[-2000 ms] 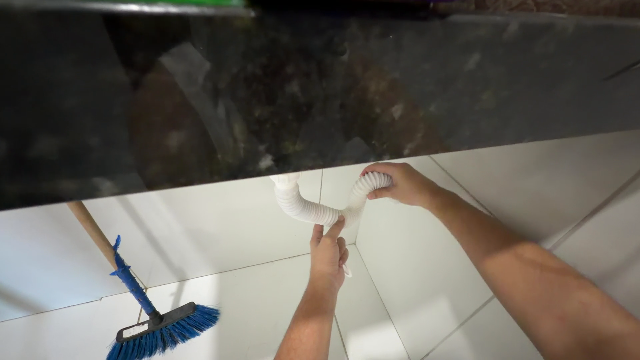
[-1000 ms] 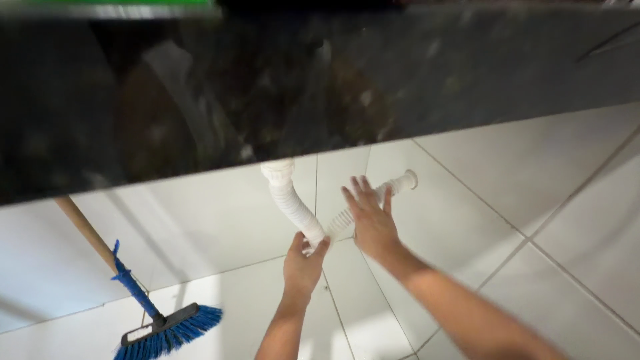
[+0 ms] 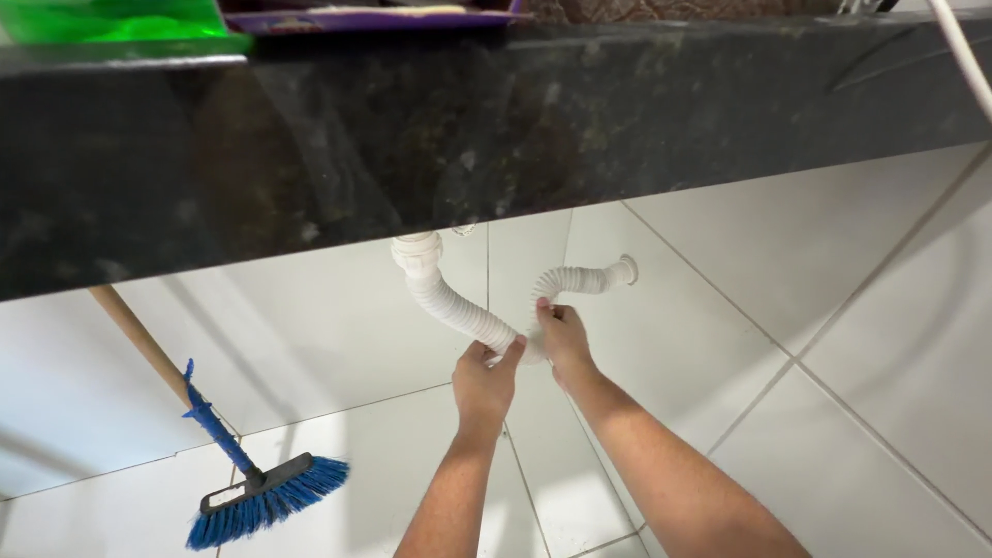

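A white corrugated flexible drain pipe [image 3: 463, 310] hangs from a white threaded fitting [image 3: 418, 254] below the counter, dips in a bend, then rises to the tiled wall on the right. There its end meets a round wall flange [image 3: 629, 270]. My left hand [image 3: 487, 380] grips the lower part of the pipe, thumb on top. My right hand [image 3: 566, 341] holds the rising part just right of the bend, its thumb and fingers against the ribs. The two hands are close together but apart. The bottom of the bend is partly hidden by them.
A dark stone countertop edge [image 3: 496, 124] spans the upper view, with a green item [image 3: 116, 22] and a purple package [image 3: 372, 17] on it. A broom with blue bristles [image 3: 271, 496] stands at the left by the tiled wall. A white cord [image 3: 961, 54] hangs at the upper right.
Two seconds ago my right hand held the pipe's far end, and a second ago it was open beside the pipe near the wall. Now it grips closer to the bend. My left hand stays on the lower part.
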